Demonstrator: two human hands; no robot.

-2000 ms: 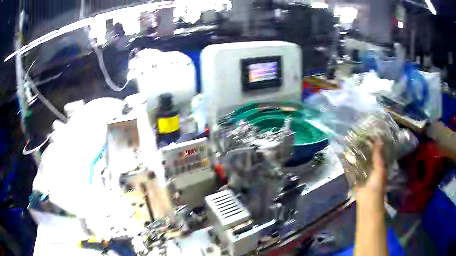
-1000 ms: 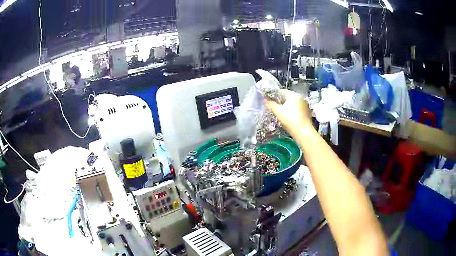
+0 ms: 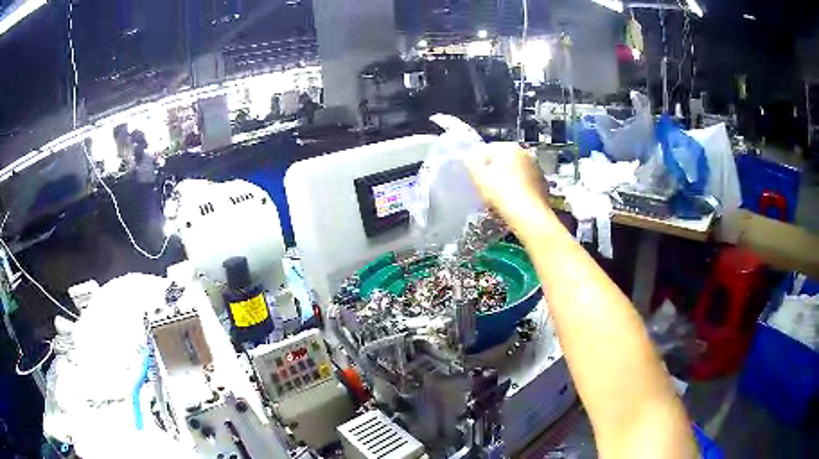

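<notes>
My right hand [image 3: 507, 175] grips a clear plastic bag [image 3: 444, 184] by its upper part, above the green bowl feeder [image 3: 521, 269]. The bag hangs in front of the housing and overlaps the edge of the touchscreen [image 3: 391, 199]. Small shiny pieces show at the bag's lower end, close to the bowl. Small mixed shiny and dark buttons [image 3: 444, 294] are heaped in the bowl. My fingertips are partly blurred. My left hand is not in view.
Metal machine parts and a control box [image 3: 295, 366] stand before the bowl. A black bottle with a yellow label [image 3: 249, 309] is left. A side table [image 3: 669, 226] with bags, a red stool [image 3: 729, 309] and a blue bin [image 3: 781, 372] are right.
My right hand came from the right with the bag to above the bowl, then shifted slightly left. The bag looks emptier, and the heap of buttons in the bowl is larger.
</notes>
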